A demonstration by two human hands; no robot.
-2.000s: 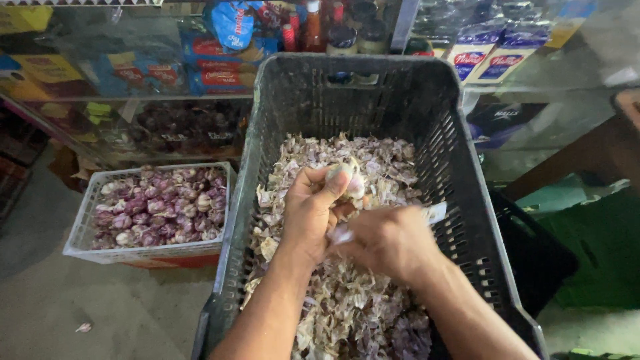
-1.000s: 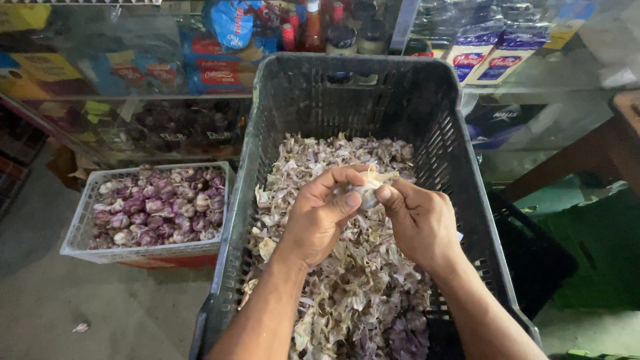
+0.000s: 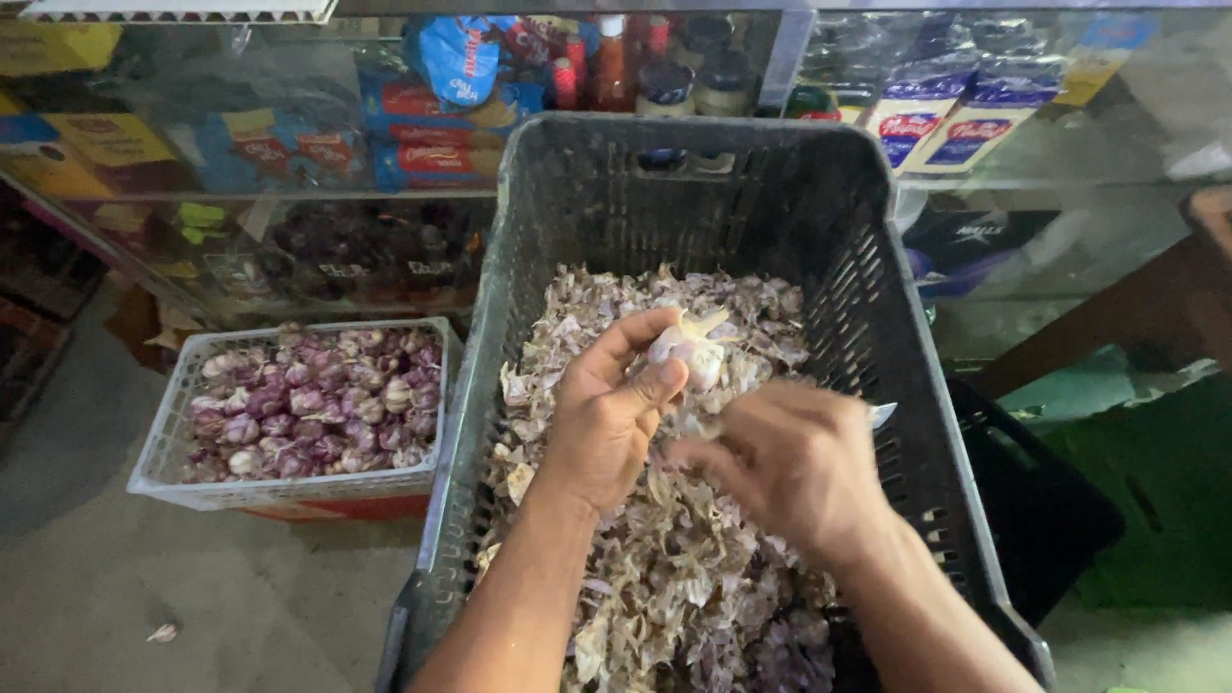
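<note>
My left hand (image 3: 611, 414) grips a pale garlic bulb (image 3: 695, 354) between thumb and fingers, its stem end up. Just right of and below the bulb is my right hand (image 3: 804, 462), blurred, its fingers curled. A small knife blade (image 3: 882, 414) pokes out past the far side of this hand; its handle is hidden. Both hands are over a black plastic crate (image 3: 938, 462), which holds a thick layer of dry garlic skins (image 3: 674, 568).
Left of the crate, a white plastic crate (image 3: 289, 496) is full of purple garlic bulbs (image 3: 308, 404). Behind stand glass shelves with packaged goods (image 3: 433, 159) and bottles (image 3: 611, 67). A garlic scrap (image 3: 164, 632) lies on the floor. Right of the crate are a dark bin (image 3: 1039, 500) and a brown beam (image 3: 1107, 289).
One second ago both hands were together at the bulb. Now my right hand is lower and apart from it, with the blade showing, while my left hand still holds the bulb.
</note>
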